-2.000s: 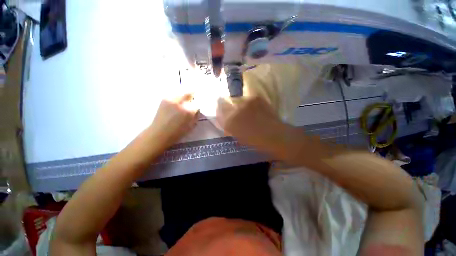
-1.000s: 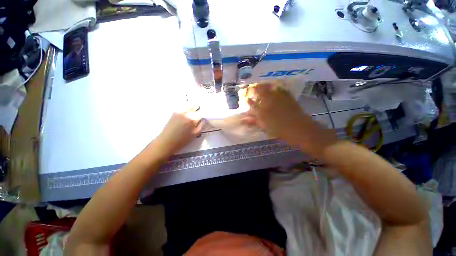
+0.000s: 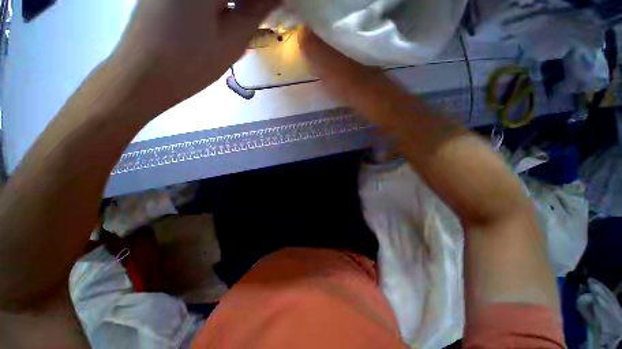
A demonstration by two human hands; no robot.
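Note:
White shiny cloth [image 3: 389,31] is bunched at the top edge, above my right forearm. My right hand [image 3: 310,48] is blurred at the cloth's lower left side, by a warm lamp glow; its fingers are not clear. My left hand [image 3: 249,13] is raised at the top edge, partly cut off and dark, so its grip does not show. The white sewing table [image 3: 177,112] lies below the hands, with a small dark oval opening [image 3: 240,87] and a thin dark line in its top. The needle and presser foot cannot be made out.
A printed scale [image 3: 245,141] runs along the table's grey front edge. Yellow loops [image 3: 511,97] lie at the right. White cloth [image 3: 416,238] hangs at my lap's right side. More white cloth [image 3: 129,307] lies low left. A dark phone edge [image 3: 39,5] shows top left.
The view has tilted down, so the machine head has left the picture. My left hand has moved up from the table by the needle. White cloth now shows raised at the top.

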